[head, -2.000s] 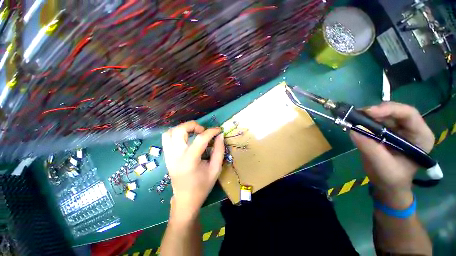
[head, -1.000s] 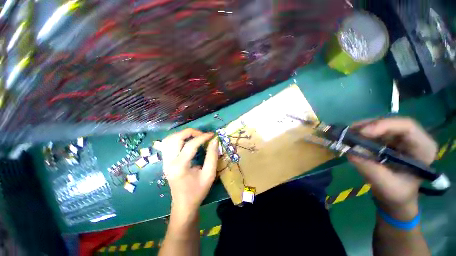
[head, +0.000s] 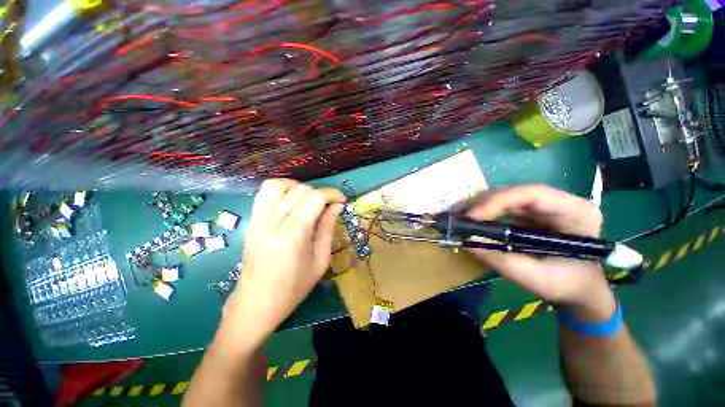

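My left hand (head: 290, 234) pinches the upper end of a circuit board strip (head: 355, 230) with thumb and forefinger at the left edge of the tan work board (head: 433, 274). Thin dark lead wires spread from the strip. One lead runs down to a battery (head: 380, 315) at the board's lower edge. My right hand (head: 540, 238) holds the black soldering iron (head: 509, 232), its pale rear end to the right. Its tip and the thin feed tube reach left to the wires beside the strip; whether the tip touches cannot be told. A white label (head: 445, 189) lies under the iron.
Stacked battery trays (head: 262, 95) with red and black wires fill the far side. A waste tin (head: 542, 125) and black box (head: 628, 131) stand at far right. Finished assemblies (head: 191, 238) and a clear plastic tray (head: 75, 282) lie left. A green reel (head: 690, 28) shows top right.
My right hand has brought the iron left and turned it nearly level, from above the label to the strip. My left hand still pinches the strip. The camera view has shifted.
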